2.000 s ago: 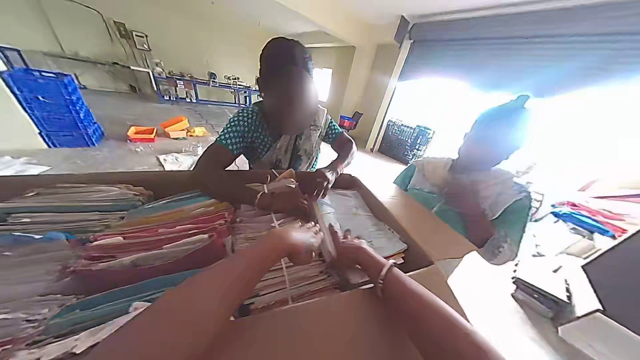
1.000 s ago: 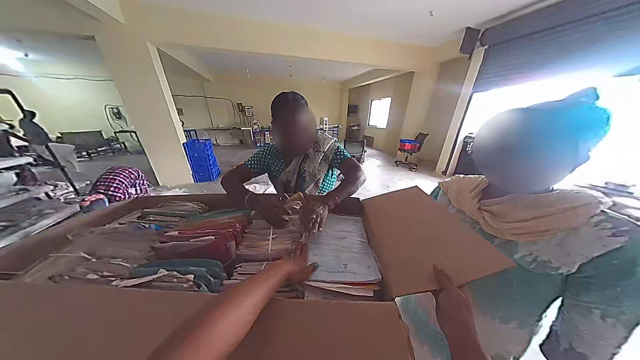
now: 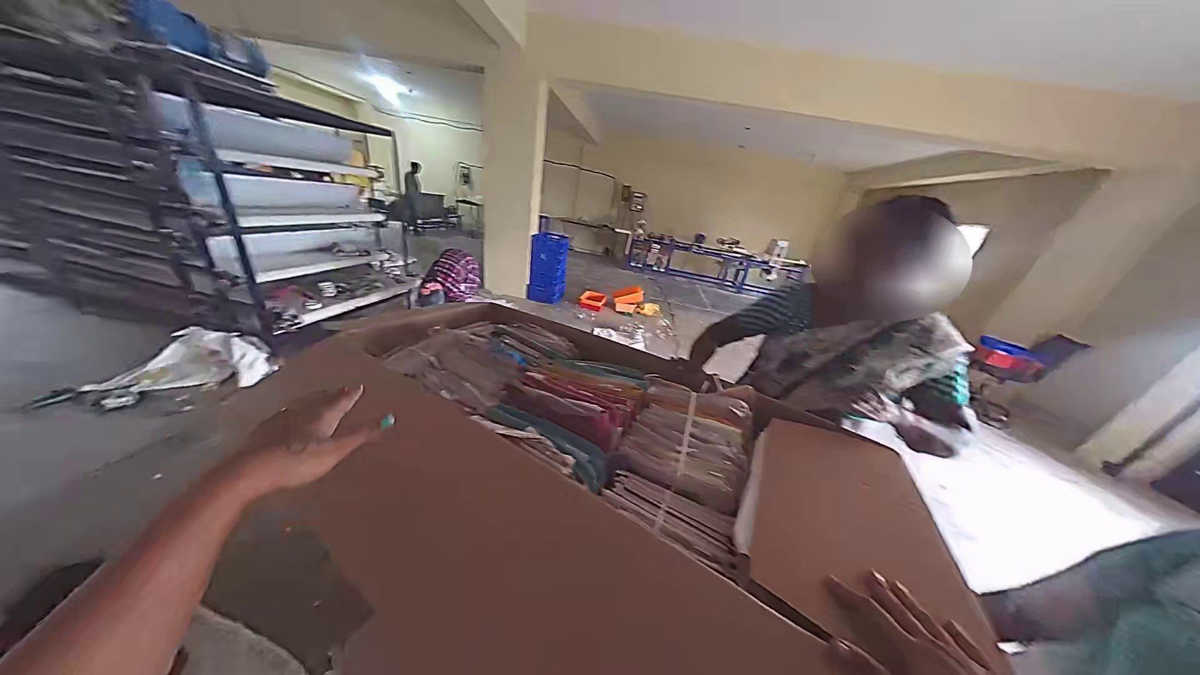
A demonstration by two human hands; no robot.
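A large cardboard box [image 3: 525,553] is filled with packed bundles of folders and papers [image 3: 689,445], some tied with white string. My left hand [image 3: 305,441] is spread over the outer left part of the near cardboard flap, holding nothing; whether it touches the flap I cannot tell. My right hand [image 3: 900,619] lies flat with spread fingers on the right side flap [image 3: 834,497], which is folded inward over the box's right end. Red and green folders [image 3: 577,408] show in the middle of the box.
A co-worker [image 3: 862,347] stands across the box, with hands near its far right edge; another person's sleeve [image 3: 1125,600] is at the lower right. A storage rack [image 3: 281,197] is at the left. Blue crates [image 3: 547,267] and orange trays [image 3: 628,296] are on the floor behind.
My left hand has moved from the bundles to the left. The right flap, standing outward a second ago, now lies over the box's right end under my right hand. The view has turned left.
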